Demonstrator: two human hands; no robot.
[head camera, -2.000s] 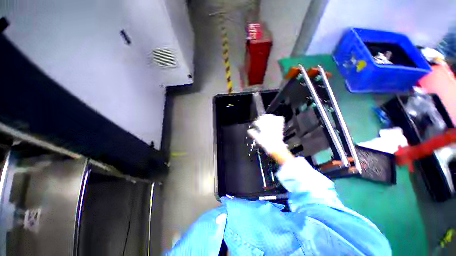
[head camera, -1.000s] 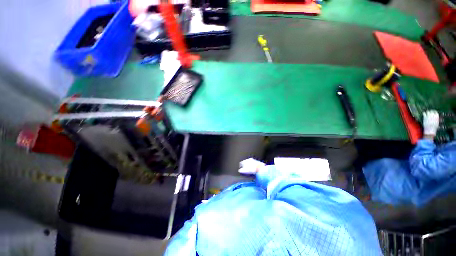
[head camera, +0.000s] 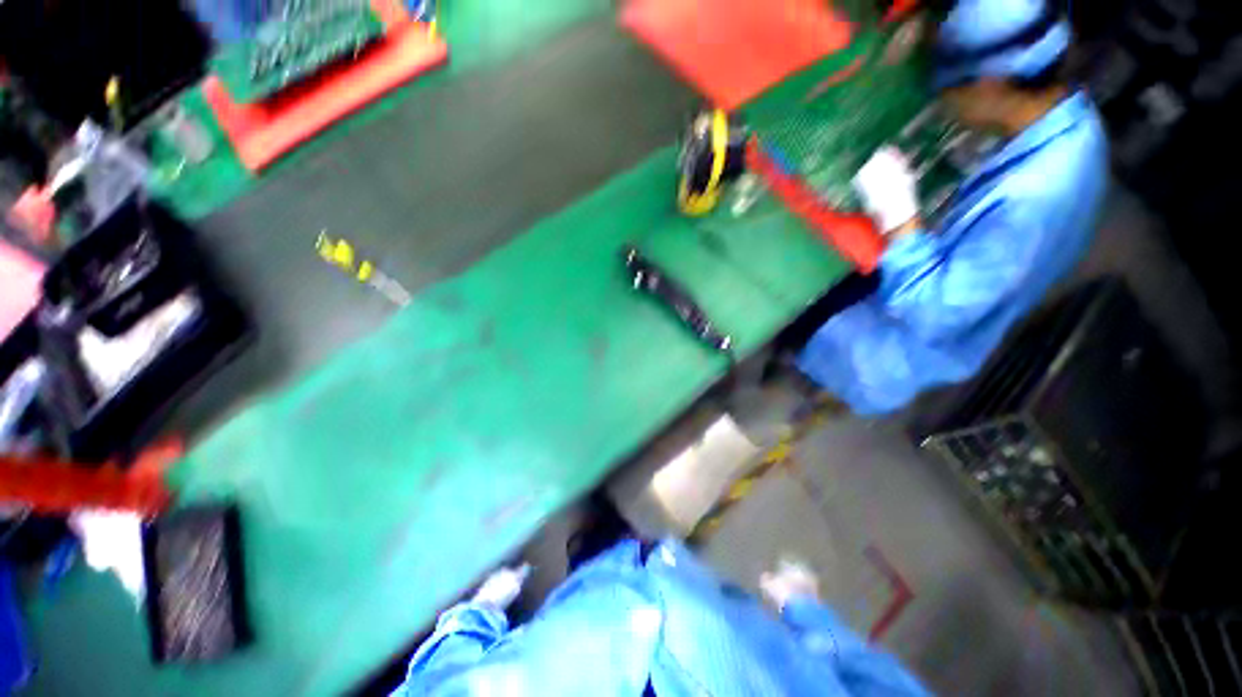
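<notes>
My left hand (head camera: 501, 587), in a white glove, is small and blurred beside the bench edge at the bottom. My right hand (head camera: 790, 586), also white-gloved and blurred, hangs over the floor right of my body. Nothing can be made out in either hand; the fingers are not clear. In front of me is the green bench mat (head camera: 450, 409). A black electric screwdriver (head camera: 677, 301) lies near its edge. A yellow-handled hand screwdriver (head camera: 360, 267) lies on the dark central strip. The screw tray (head camera: 196, 583) sits at the lower left.
A person (head camera: 953, 259) in a blue coat works at the bench on the right. A black and yellow reel (head camera: 704, 162) and red-orange foam pads (head camera: 736, 48) lie near them. A dark board rack (head camera: 1035, 490) stands on the floor behind them. Black parts bins (head camera: 130, 313) are at left.
The view has swung right, away from the black bin and the frames in it. The neighbouring person now shows more fully. Both my hands are visible low in the picture.
</notes>
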